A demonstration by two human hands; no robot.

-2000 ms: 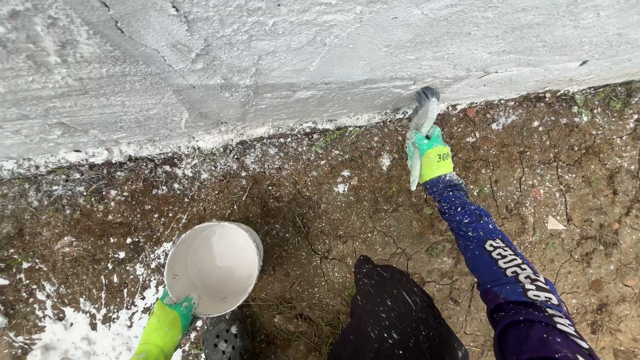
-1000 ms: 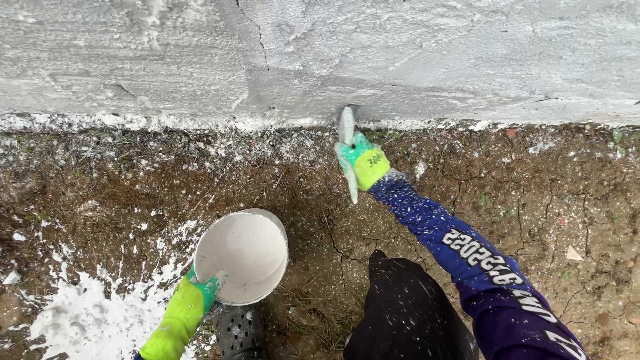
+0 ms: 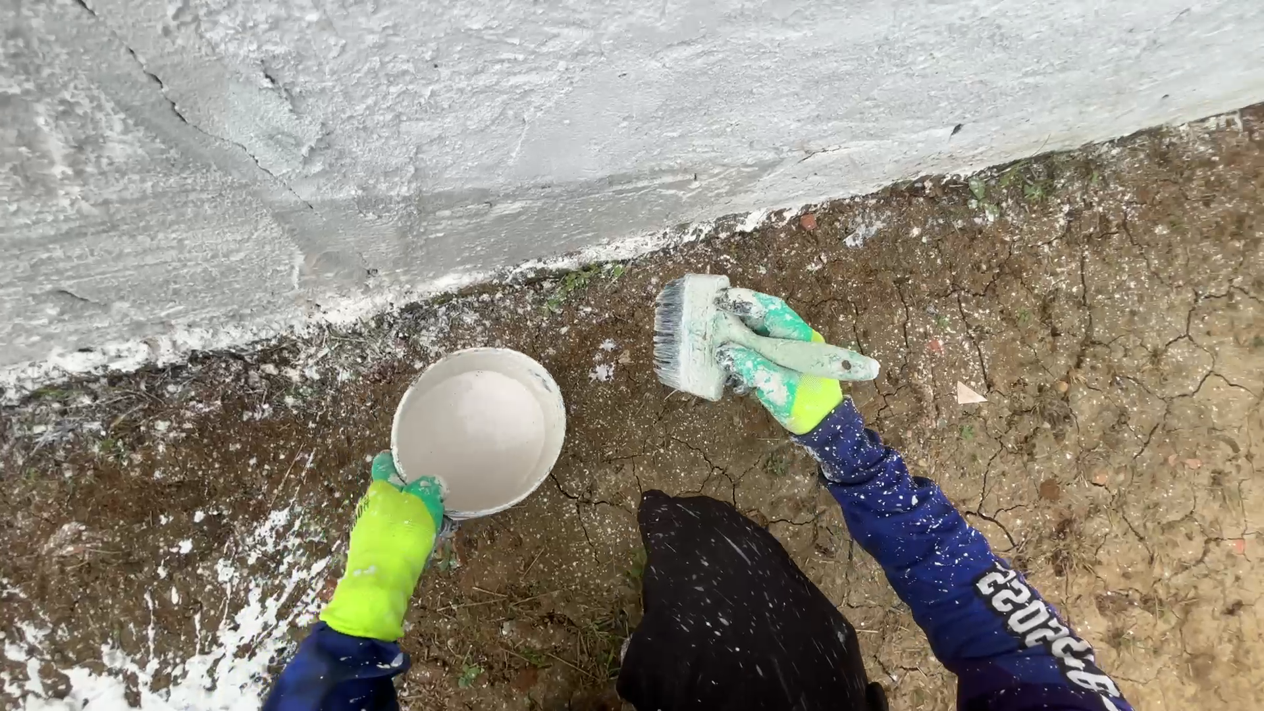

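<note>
My left hand, in a yellow-green glove, grips the lower left rim of a round white bucket holding whitish paint. To the right of the bucket, my right hand in a paint-smeared glove is closed on a wide paintbrush. The brush's dark bristles point left, towards the bucket, and its handle points right. It is held over the soil, apart from both bucket and wall. White paint covers the rough wall at the top of the view.
Cracked brown soil runs along the wall's base, with small weeds at the edge. White paint splatter lies on the ground at the lower left. My knee in dark cloth is at the bottom middle. A small pale shard lies at the right.
My right hand has drawn the brush back from the wall's base, and the bristles now point left. My left hand still holds the bucket.
</note>
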